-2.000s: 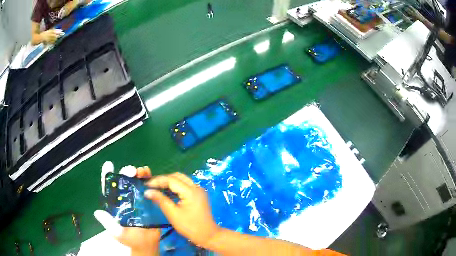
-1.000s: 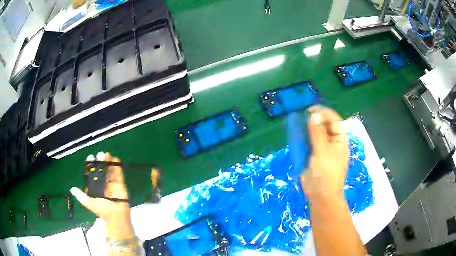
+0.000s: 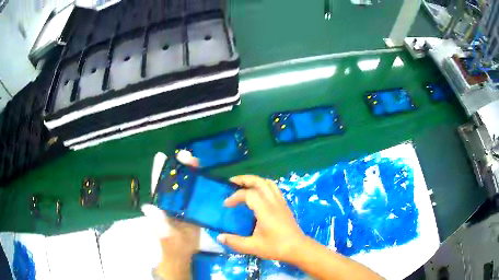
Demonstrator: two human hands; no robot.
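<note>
A phone middle frame with blue film [image 3: 205, 201] is held tilted in front of me. My left hand [image 3: 178, 232], with white finger cots, grips its left end. My right hand [image 3: 268, 219], bare-fingered, touches its right end with the fingers and thumb. The film lies over the frame's centre, with gold dots at the left end. Another filmed frame [image 3: 210, 265] lies below on the white work sheet [image 3: 128, 249], partly hidden by my hands. The pile of peeled blue film [image 3: 377, 202] covers the sheet on the right.
Several filmed frames [image 3: 308, 124] lie in a row on the green conveyor belt [image 3: 262, 156]. Open frames without film [image 3: 110, 191] lie at its left. Stacked black blister trays [image 3: 148, 90] stand behind them at upper left. Metal equipment [image 3: 484, 136] stands at the right.
The open frame has left my left hand, which now holds a filmed frame. My right hand has come back from the film pile, without the peeled film, to this frame. The view has shifted.
</note>
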